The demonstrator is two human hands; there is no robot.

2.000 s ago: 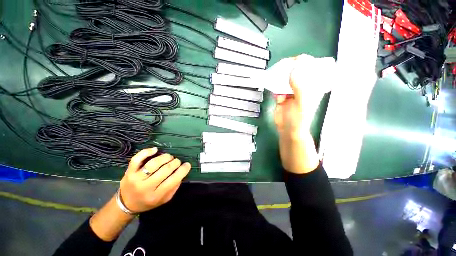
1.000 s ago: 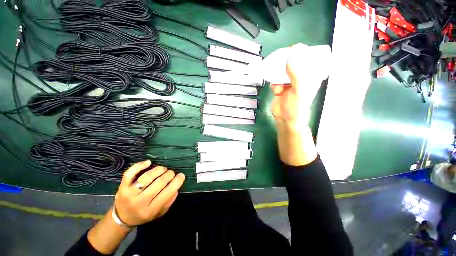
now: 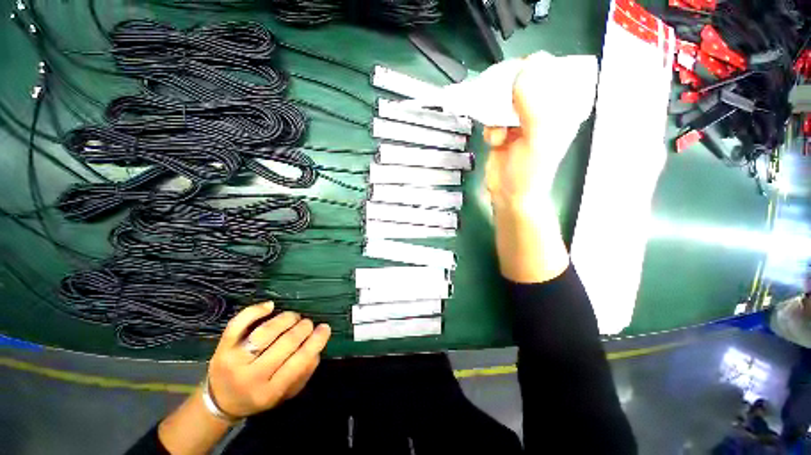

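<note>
Several pale-faced bar modules (image 3: 416, 154) lie side by side in a column on the green table, their thin cables running left to black coiled cables (image 3: 191, 133). My right hand (image 3: 525, 133) is shut on a white wipe (image 3: 498, 93), crumpled and overexposed, whose tapered left end lies over the right ends of the top modules. It hides parts of their faces. My left hand (image 3: 267, 355) is empty, its fingers loosely curled and slightly apart, at the table's near edge just below the coils.
A long white release sheet (image 3: 622, 178) with red pads at its top lies right of my right hand. A heap of red-faced modules and black cables (image 3: 725, 80) is at the upper right. Dark parts (image 3: 485, 31) lie at the top. A person (image 3: 794, 329) shows at the right rim.
My right hand has moved up the column with the wipe, from the middle modules to the top ones. My left hand has stayed near the table's edge. The view has shifted slightly.
</note>
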